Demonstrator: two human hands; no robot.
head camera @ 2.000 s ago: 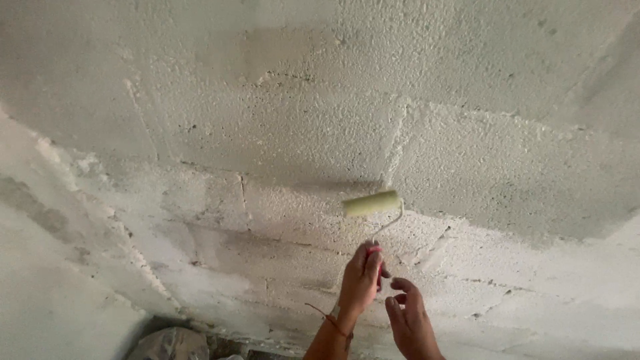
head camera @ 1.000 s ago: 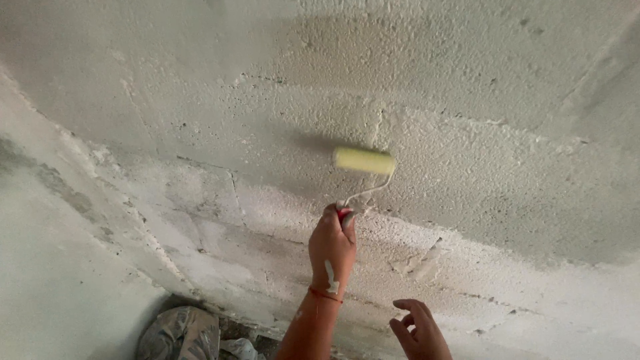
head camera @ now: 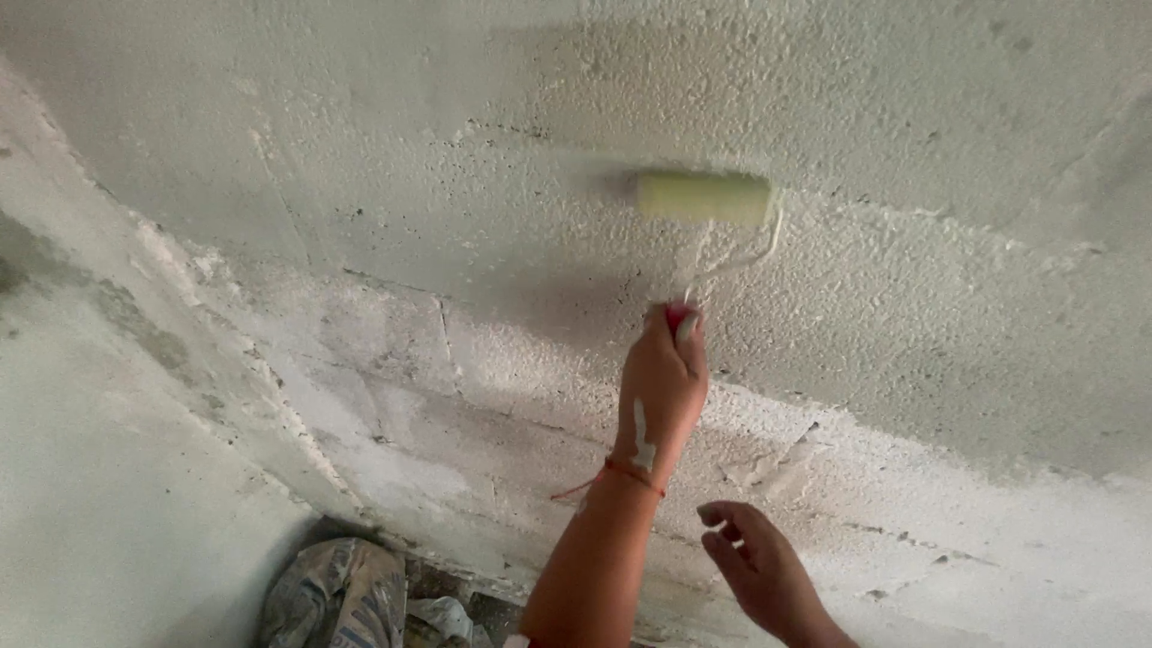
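Observation:
My left hand [head camera: 664, 378] is closed around the red handle of a paint roller [head camera: 705, 196], whose pale yellow-green sleeve lies against the rough block wall [head camera: 900, 297]. The sleeve is a little blurred, and its bent wire frame runs down from the right end to the handle. White paint streaks the back of this hand, and a thin red string circles the wrist. Lower and to the right, my right hand [head camera: 756, 562] holds nothing, its fingers curled and apart in front of the wall's whiter lower part.
Another wall [head camera: 117, 468] meets this one at a rough corner on the left. At the bottom left stands a stained sack [head camera: 337, 594], with a crumpled pale plastic bag [head camera: 443, 619] and debris beside it on the floor.
The roller in my left hand has moved up the wall, from near the edge of the whiter band to higher on the blocks. My right hand, close beside the left at first, is now farther below it.

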